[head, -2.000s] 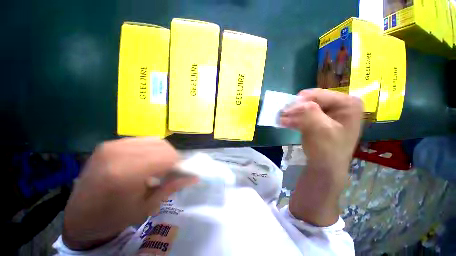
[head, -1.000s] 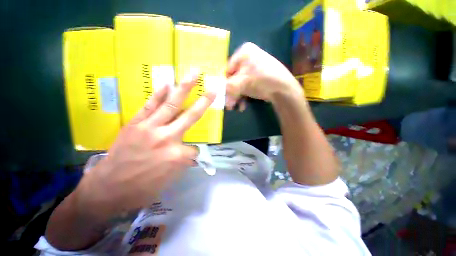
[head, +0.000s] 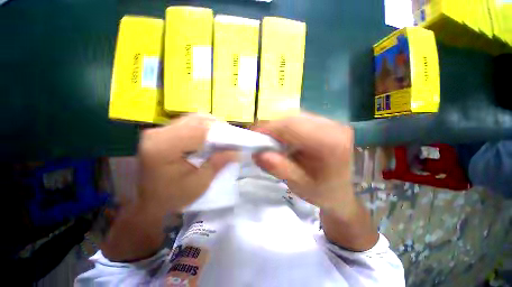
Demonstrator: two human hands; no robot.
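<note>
Several yellow product boxes stand side by side in a row on the dark green bench. The three on the left (head: 135, 70), (head: 188, 61), (head: 235, 70) each bear a pale label beside the black lettering; the rightmost box (head: 282, 67) shows plain yellow. My left hand (head: 179, 162) grips a white label strip (head: 230, 140), folded and hanging low over my shirt. My right hand (head: 309, 157) is at the strip's right end, with thumb and fingers pinching it. Both hands are blurred, just in front of the row. Whether a single label is between my right fingers cannot be told.
One yellow box (head: 424, 70) with a photo face stands apart at right. More yellow boxes (head: 466, 19) and a white sheet (head: 397, 12) are at the far right. Below the bench are a red stool (head: 426, 165) and a blue stool (head: 64, 182).
A fourth box has joined the row from the right group, which now shows one box. The second and third boxes have gained labels. Both hands have drawn back from the boxes to the strip.
</note>
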